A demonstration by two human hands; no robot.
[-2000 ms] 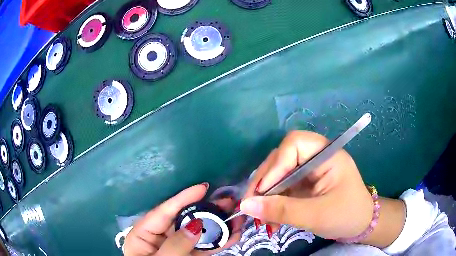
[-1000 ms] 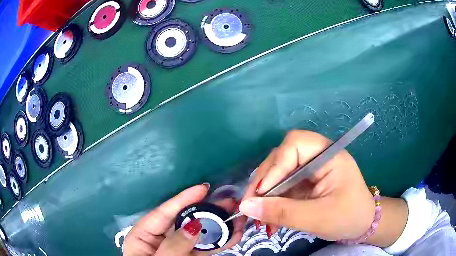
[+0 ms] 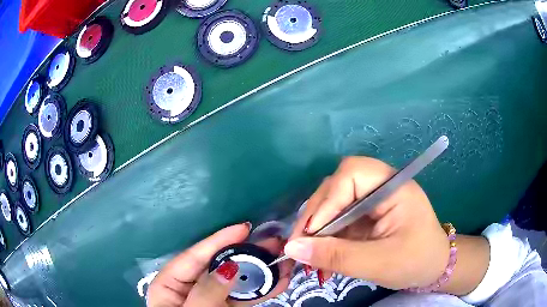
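My left hand [image 3: 195, 270] holds a round black part [image 3: 251, 280] with a silver-grey centre face at the bottom middle, thumb on its face. A white arc sticker [image 3: 264, 271] lies along the right side of that face. My right hand [image 3: 378, 231] holds silver tweezers [image 3: 384, 189] like a pen, their tip at the disc's right side, by the arc. A sticker sheet with rows of white arcs [image 3: 324, 289] lies under my hands, partly hidden by them.
A green conveyor belt [image 3: 129, 66] with many black discs runs across the upper left, some red-faced [image 3: 142, 11]. A red bin [image 3: 57, 15] and blue tray [image 3: 15, 60] stand beyond it. A used liner sheet [image 3: 420, 129] lies on the green mat [image 3: 258, 150] at right.
The discs on the belt have moved to the right and upward. My hands, the held disc and the tweezers have barely moved.
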